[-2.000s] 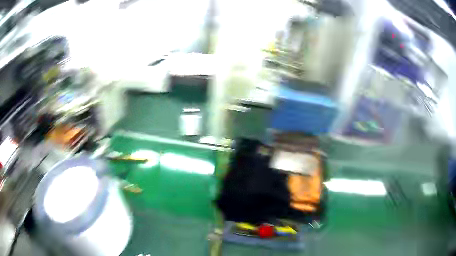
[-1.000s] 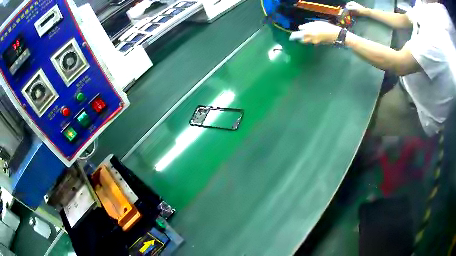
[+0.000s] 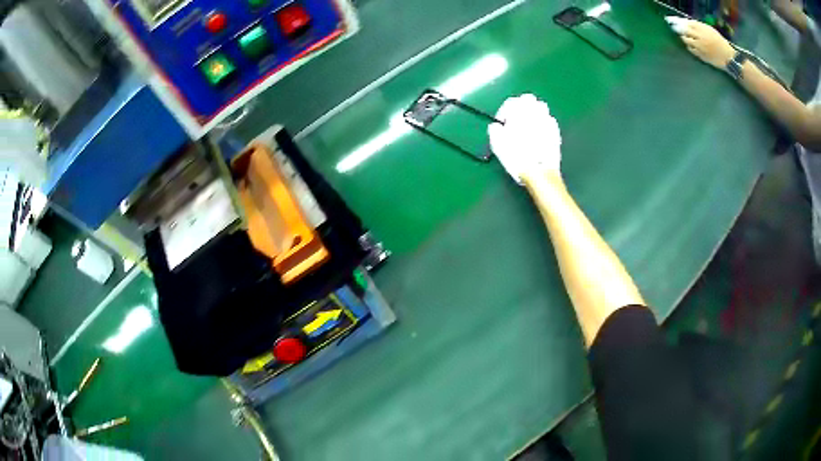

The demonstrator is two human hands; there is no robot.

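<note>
A thin black phone frame (image 3: 455, 127) lies on the green bench right of the press, its middle mostly open. My right hand (image 3: 527, 137), in a white glove, reaches in from the lower right. Its fingers meet and partly cover the frame's right end; whether they grip it cannot be told. My left hand is out of the picture. The bench press stands left of centre, with an orange-brown fixture (image 3: 277, 216), a silver plate (image 3: 200, 227), black cloth (image 3: 212, 306) and a red push button (image 3: 290, 349).
A second phone frame (image 3: 594, 33) lies farther off at the upper right. Another worker's gloved hand and forearm (image 3: 765, 83) show beyond it. The blue control box (image 3: 243, 45) hangs over the press's far side. A small white bottle (image 3: 93, 260) stands at left.
My right hand has entered and reached the phone frame. The view has shifted, so the press now shows higher and more fully. A second frame has appeared near the other worker.
</note>
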